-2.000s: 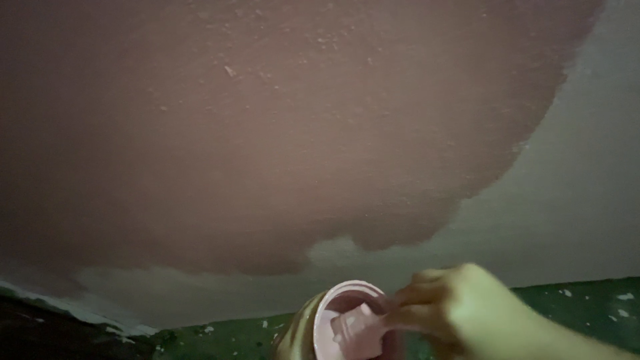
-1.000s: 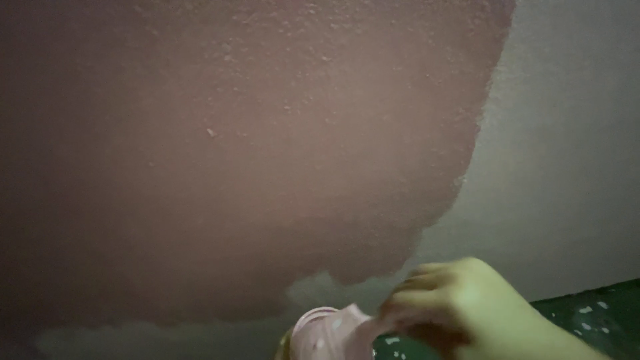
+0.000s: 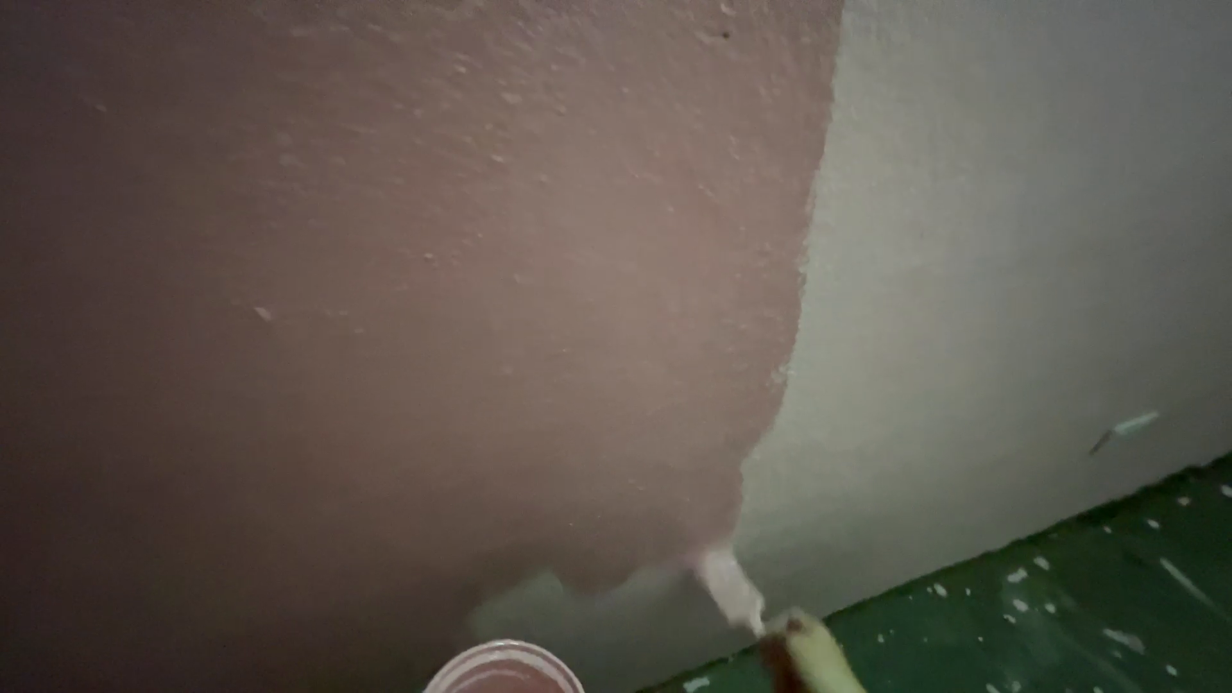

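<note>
My right hand, blurred at the bottom edge, holds a paintbrush loaded with pink paint. The bristles touch the wall at the lower edge of the pink painted area, where it meets the pale grey wall. Left of the hand, the rim of a paint container shows at the bottom edge, with pink paint inside. My left hand is not in view, and what supports the container is hidden.
A dark green surface with pale paint specks runs along the wall's foot at the lower right. A small pale mark shows on the grey wall above it.
The brush was inside the container, then over its rim; now it is right of it against the wall. The view has shifted toward the right.
</note>
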